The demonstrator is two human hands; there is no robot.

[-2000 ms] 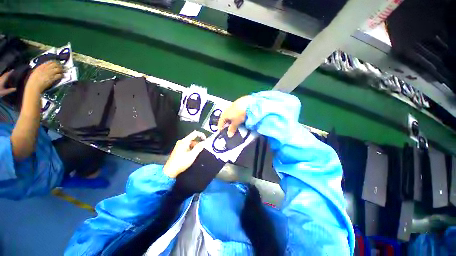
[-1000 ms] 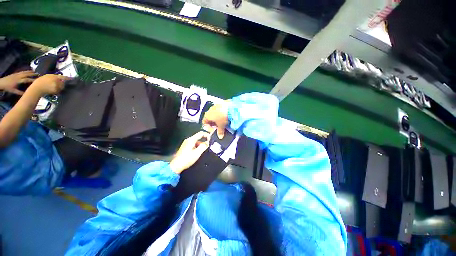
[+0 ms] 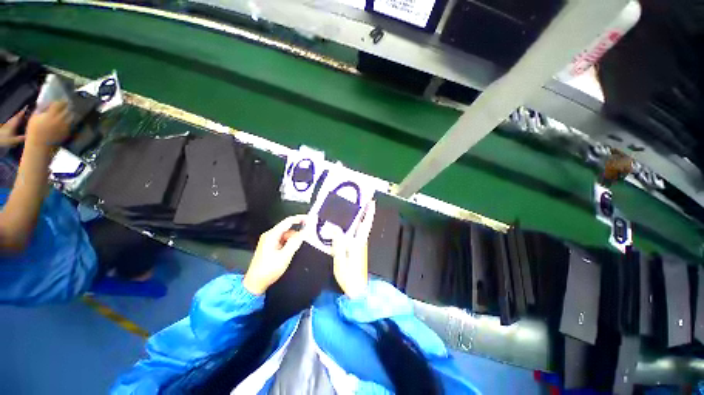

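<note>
My left hand [image 3: 272, 254] grips the left edge of a bagged coiled cable [image 3: 340, 212], a white packet with a black oval ring, and a black box [image 3: 305, 281] below it. My right hand [image 3: 352, 256] holds the packet's right side with thumb and fingers. The packet is face up and tilted. The lower part of the black box is dark against my body. Another bagged cable [image 3: 302, 175] lies on the ledge just behind and left of the held one.
Stacked black boxes [image 3: 210, 181] lie at left; more black boxes [image 3: 424, 262] stand in a row at right. The green conveyor [image 3: 255, 100] runs behind. A grey slanting post [image 3: 502, 108] rises at right under the shelf. Another worker's hand [image 3: 48, 123] is at far left.
My right hand has moved from above the box to the packet's right side. The packet with its ring now shows fully. The second packet beside it on the ledge is gone from its place.
</note>
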